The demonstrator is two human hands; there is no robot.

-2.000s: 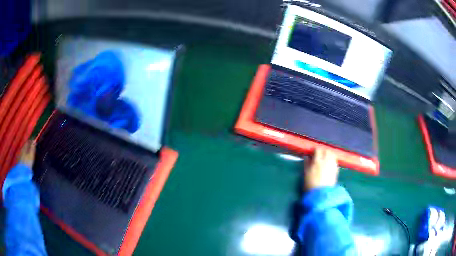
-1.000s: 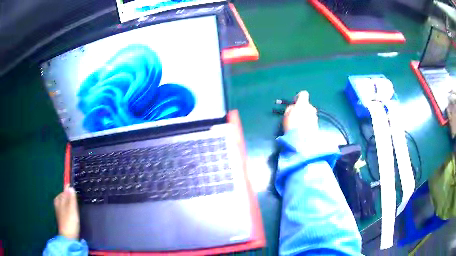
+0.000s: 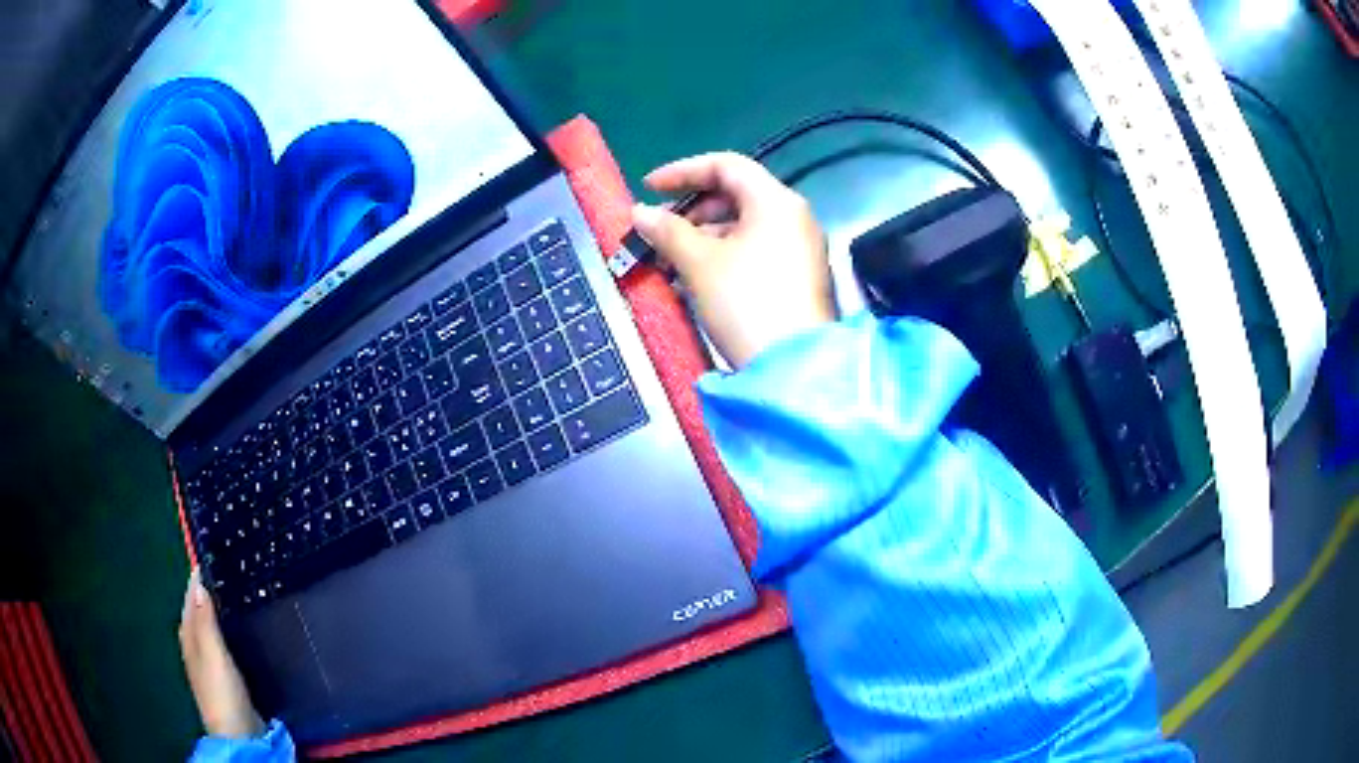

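An open grey laptop [image 3: 507, 574] with a blue-swirl desktop on its screen lies on a red foam tray [image 3: 589, 164], tilted in view. My right hand [image 3: 745, 254] pinches a USB plug [image 3: 628, 257] on a black cable [image 3: 894, 124], close to the laptop's right side above the tray's edge. The plug's metal tip shows, outside the port. My left hand [image 3: 216, 663] rests against the laptop's left front edge; its fingers are partly hidden, and I cannot tell how firmly it holds.
A black barcode scanner [image 3: 954, 276] lies right of my right hand, partly behind my sleeve. Beside it is a small black block [image 3: 1121, 418] with a cable. White label strips [image 3: 1192, 283] hang over the bench edge at right. Stacked red trays [image 3: 42, 686] show at lower left.
The view has turned and come closer to the laptop. My right hand has brought the USB plug from the bench to the laptop's right side. My left hand stays at the laptop's left edge.
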